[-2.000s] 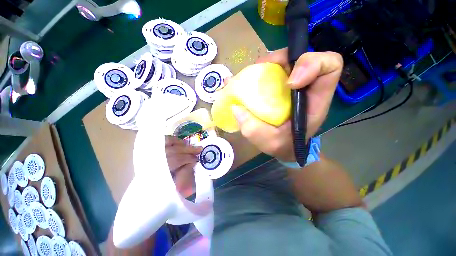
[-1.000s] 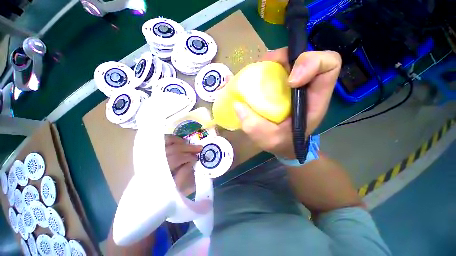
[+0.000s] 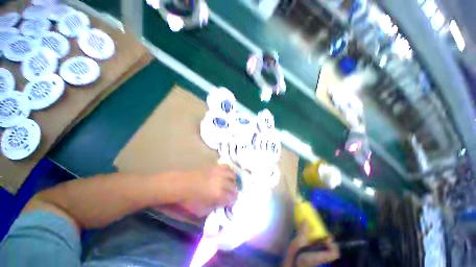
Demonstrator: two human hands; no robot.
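The white fan housing (image 3: 250, 216) is in front of me, overexposed and blurred. My left hand (image 3: 214, 187) is at its left side with fingers curled; whether it grips the housing is too blurred to tell. A motor cover's dark ring (image 3: 228, 211) shows just below that hand. My right hand (image 3: 316, 251), low at the right and partly cut off by the bottom edge, is closed on the yellow squeeze bottle (image 3: 310, 221), away from the housing. A dark shape beside this hand is too blurred to name.
Stacked motor covers (image 3: 220, 123) stand on the cardboard sheet (image 3: 151, 135) beyond the housing. Grille covers (image 3: 39, 65) lie on cardboard at upper left. A yellow tub with white wadding (image 3: 322, 174) and the blue tray (image 3: 339, 208) are at right. More housings (image 3: 267, 73) lie ahead.
The view has swung round and up. My right hand with the yellow bottle has moved away from the housing to the lower right. My left hand now shows above the housing's near part.
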